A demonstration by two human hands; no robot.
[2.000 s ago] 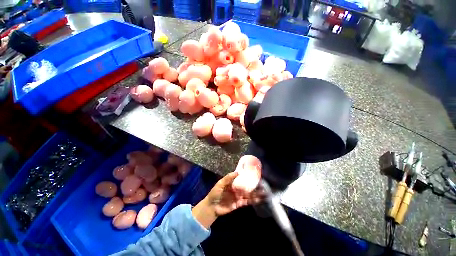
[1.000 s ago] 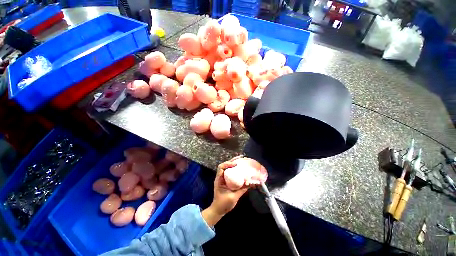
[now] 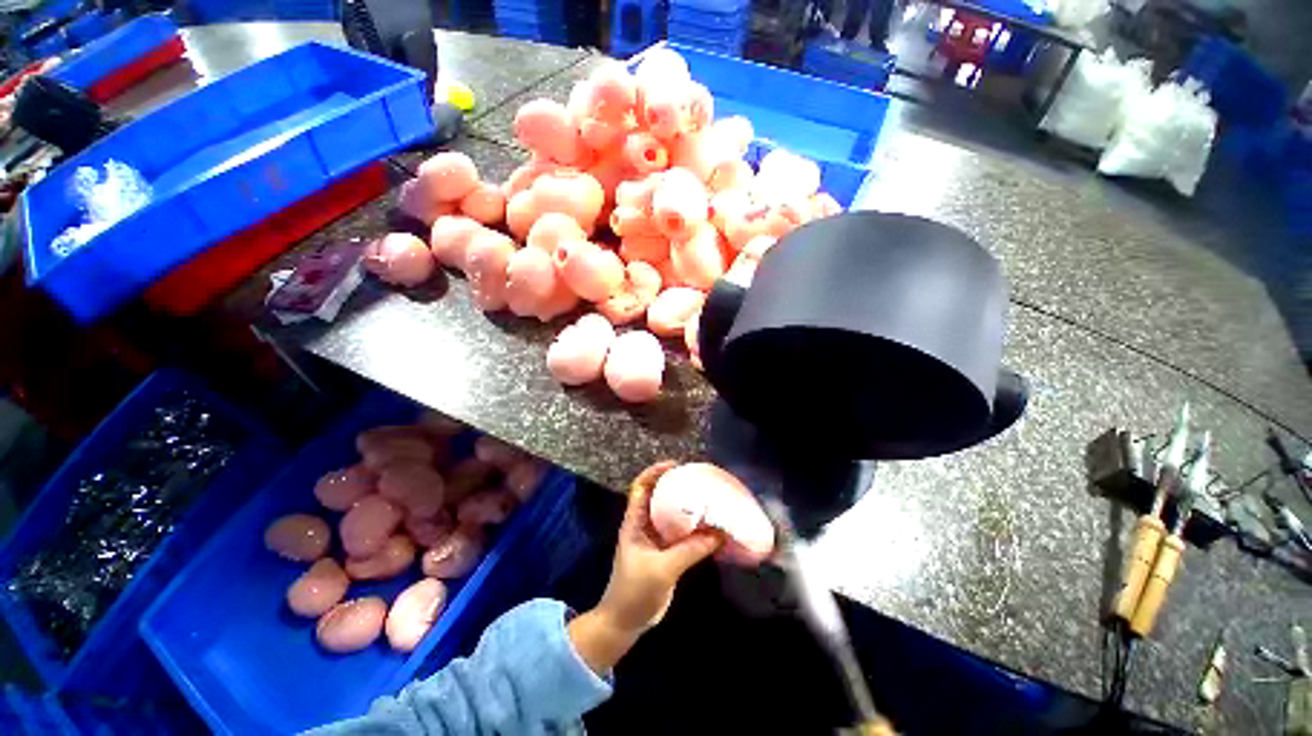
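My left hand (image 3: 643, 572), bare with a light blue sleeve, holds a flesh-pink hollow doll head (image 3: 709, 509) over the bench's front edge. A long silvery hand iron (image 3: 823, 611) reaches up from the bottom; its blurred tip is at the right end of the doll head, and I cannot tell if it touches. A bit of its yellow-brown handle shows at the bottom edge. My right hand is out of the picture.
A black drum-shaped fan (image 3: 868, 338) stands right by the work. Pink heads are heaped on the speckled bench (image 3: 943, 539). Two spare irons (image 3: 1147, 554) lie at right. A blue bin (image 3: 216, 633) with pink pieces is at lower left; a blue tray (image 3: 230, 158) sits above.
The doll head has turned in my left hand, its rounded side now facing up. The iron has shifted slightly to the right, and its handle end now shows.
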